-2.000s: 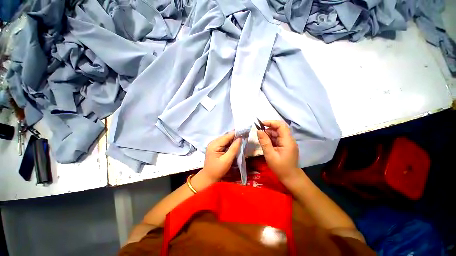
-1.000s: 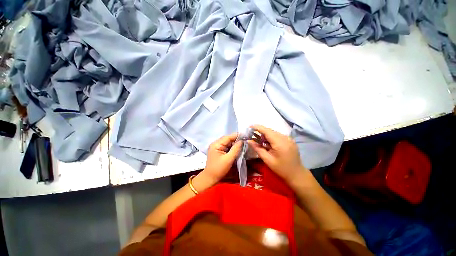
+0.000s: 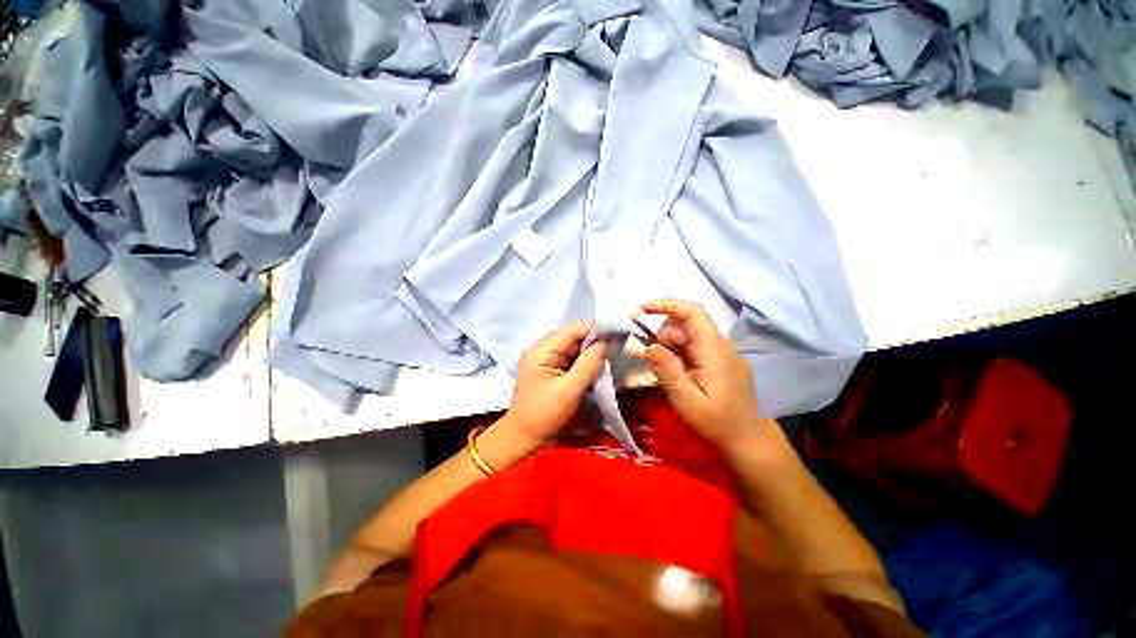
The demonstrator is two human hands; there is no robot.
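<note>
A light grey-blue garment point(image 3: 498, 212) lies spread on the white table in front of me, its lower edge over the table's front edge. A small white label point(image 3: 532, 248) shows on it. My left hand point(image 3: 557, 378) pinches the garment's narrow edge near the table's front, and a pointed cloth end point(image 3: 609, 405) hangs below the fingers. My right hand point(image 3: 700, 368) is just right of it, holding small dark thread snips point(image 3: 643, 332) at the fingertips, mostly hidden by the fingers. Fine threads cannot be made out.
Piles of the same cloth lie at the left point(image 3: 212, 162) and back right point(image 3: 897, 50). A black case point(image 3: 105, 371) and metal items lie on the table point(image 3: 972, 237) at left. A red stool point(image 3: 1015, 436) stands below right. A grey-white bin point(image 3: 150, 536) is below left.
My right hand, close against the cloth a second ago, has drawn slightly back and the snips show again. The front band is more folded, and the hanging cloth end has swung right.
</note>
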